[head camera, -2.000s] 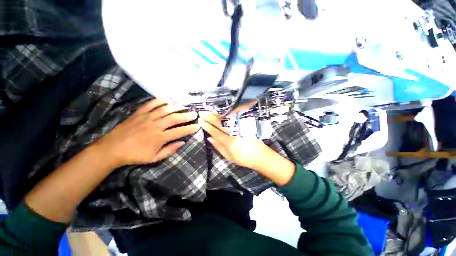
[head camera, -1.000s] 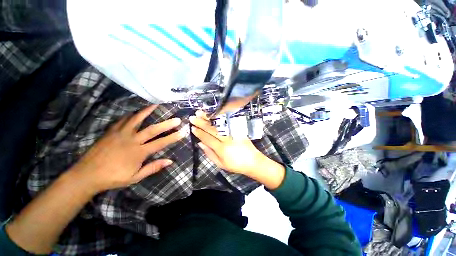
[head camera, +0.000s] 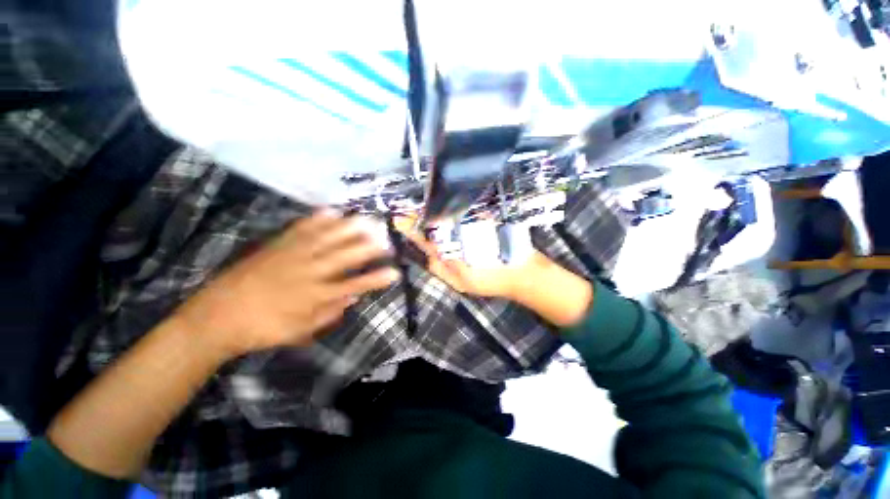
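The black, grey and white plaid cloth (head camera: 459, 336) lies over the table edge and my lap, below the white sewing machine head (head camera: 283, 107) with blue stripes. My left hand (head camera: 303, 278) lies palm down on the plaid, blurred, fingers pointing at the needle area. My right hand (head camera: 488, 278) is at the cloth edge just beside the needle area (head camera: 488, 195), with its fingertips partly hidden by the cloth and the machine; whether it pinches the edge is hard to tell. A dark strip or seam (head camera: 403, 278) runs down the plaid between my hands.
A square plaid part (head camera: 595, 229) lies on the machine bed right of the needle area. Grey crumpled cloth (head camera: 717, 307) lies further right, above a blue bin (head camera: 756, 419). Dark and plaid cloth hangs at the far left.
Since one second ago my left hand has moved right and slightly up, closer to the needle area. My right hand has shifted slightly right. The view has also shifted.
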